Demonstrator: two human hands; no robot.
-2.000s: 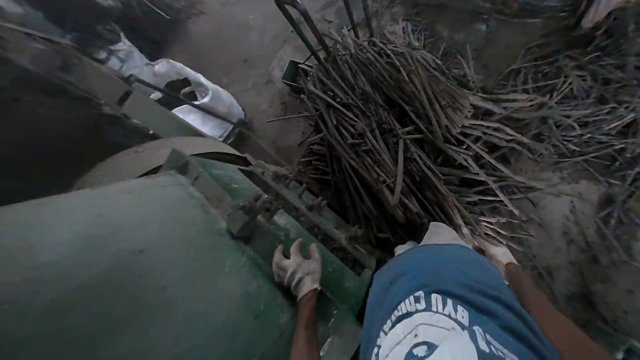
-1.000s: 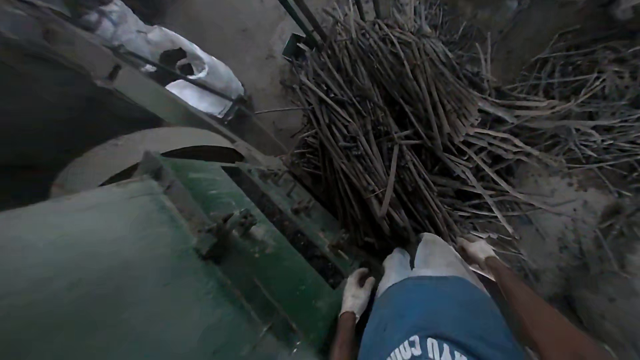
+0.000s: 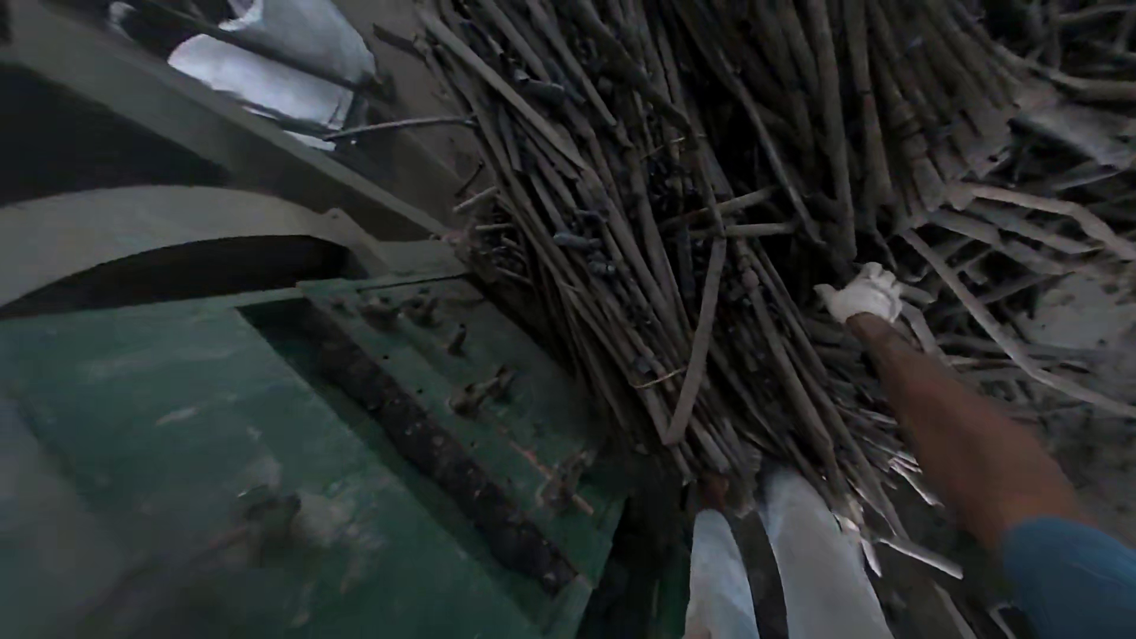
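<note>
My right hand (image 3: 863,295), in a pale glove, reaches over the right side of a large heap of long dry stalks (image 3: 639,231). Its fingers look partly curled and the thumb points left; whether they grip a stalk cannot be told. A stalk end shows just right of the glove. A thin tie (image 3: 658,380) goes around some stalks near the heap's lower end. My left hand is out of view. Left of the heap stands a green metal machine (image 3: 177,390) with a long slot and a dark, rough bar (image 3: 444,453) inside it.
Bolts and fittings (image 3: 479,390) stick up from the machine's top. A curved metal guard (image 3: 177,213) rises behind it, with a white sack (image 3: 275,71) beyond. My legs (image 3: 816,550) are close to the heap's lower end. Loose stalks (image 3: 1021,355) litter the floor at right.
My left hand, earlier at the machine's edge, has left the view. My right hand has moved from beside my leg out over the stalks. The view has shifted closer to the heap.
</note>
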